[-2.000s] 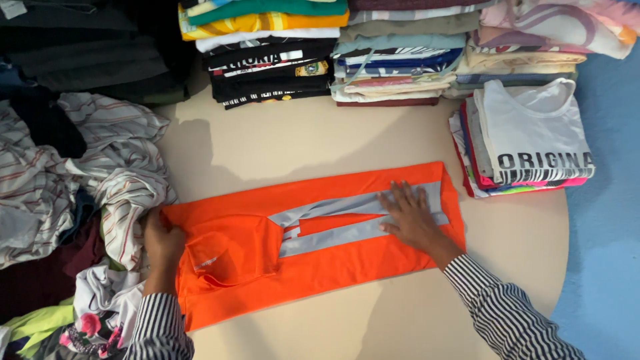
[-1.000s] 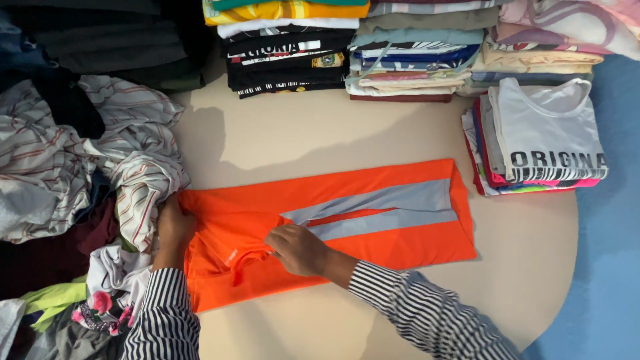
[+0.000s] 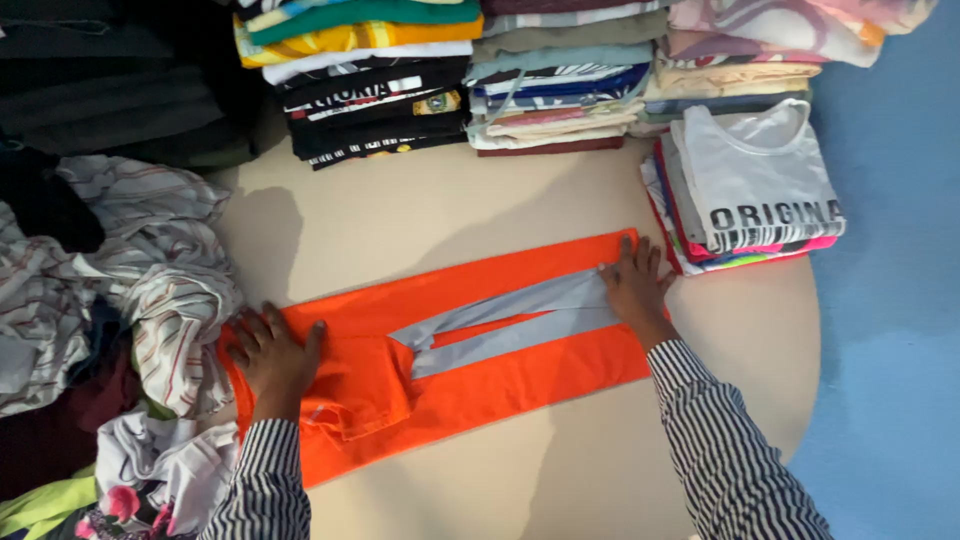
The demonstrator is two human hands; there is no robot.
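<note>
An orange garment with grey bands [image 3: 517,375] lies folded into a long strip on the cream tabletop [image 3: 360,232], slanting up to the right. A smaller folded part of it lies over its left half. My left hand [image 3: 276,360] rests on the garment's left end, fingers spread. On its right end, across the grey band and upper corner, lies my right hand [image 3: 637,289], palm down with fingers apart. Neither hand grips the cloth. Both arms wear striped sleeves.
Crumpled striped cloth [image 3: 180,300] and other loose clothes lie at the left, against the garment's end. Folded stacks [image 3: 375,97] line the back. A stack topped by a white T-shirt [image 3: 765,172] stands near my right hand. Dark clothes [image 3: 112,97] are piled at the back left.
My right hand has moved from the garment's left-middle part to its right end. My left hand, earlier at the left edge, now lies flat on top. The garment's right end is tilted further up.
</note>
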